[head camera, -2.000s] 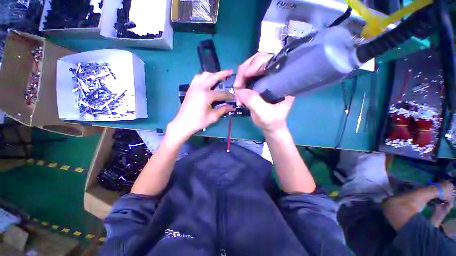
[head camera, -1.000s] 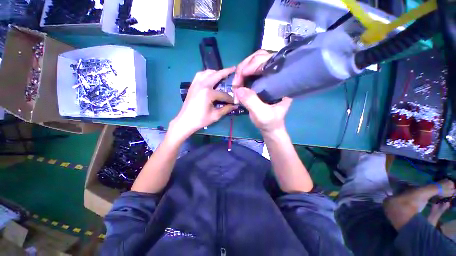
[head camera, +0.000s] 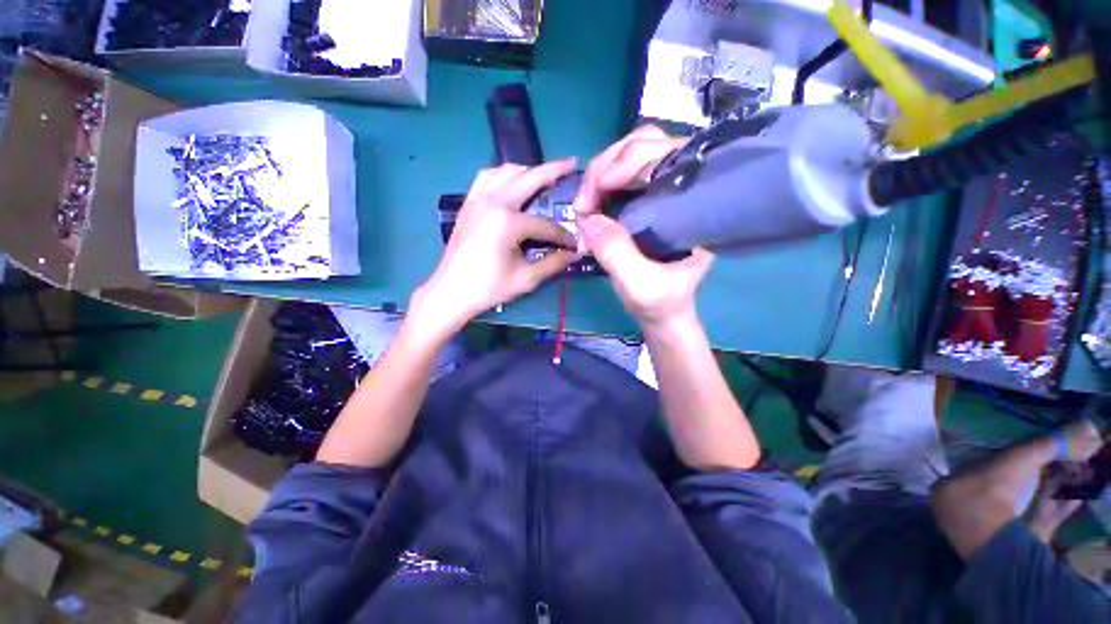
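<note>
The black device housing (head camera: 451, 217) lies on the green bench mat, mostly covered by my hands. Its black arm (head camera: 513, 124) sticks out towards the back. A red lead wire (head camera: 562, 319) hangs from the housing over the bench edge. My left hand (head camera: 497, 238) is on the housing, fingers spread around it. My right hand (head camera: 640, 244) holds the grey electric screwdriver (head camera: 743, 183), tilted, with its tip end near the housing. The bit and the small part between my fingertips are hard to make out.
At left stand a white tray (head camera: 341, 201) of metal parts, an open brown carton (head camera: 128, 183) and white parts boxes (head camera: 418, 85). A screw feeder (head camera: 668, 73) is behind the screwdriver. A black tray (head camera: 1011, 219) with red coils and a seated person (head camera: 993, 500) are at far right.
The rear end of the screwdriver and its yellow hanger have shifted slightly right and down. Both hands remain at the housing with little visible movement.
</note>
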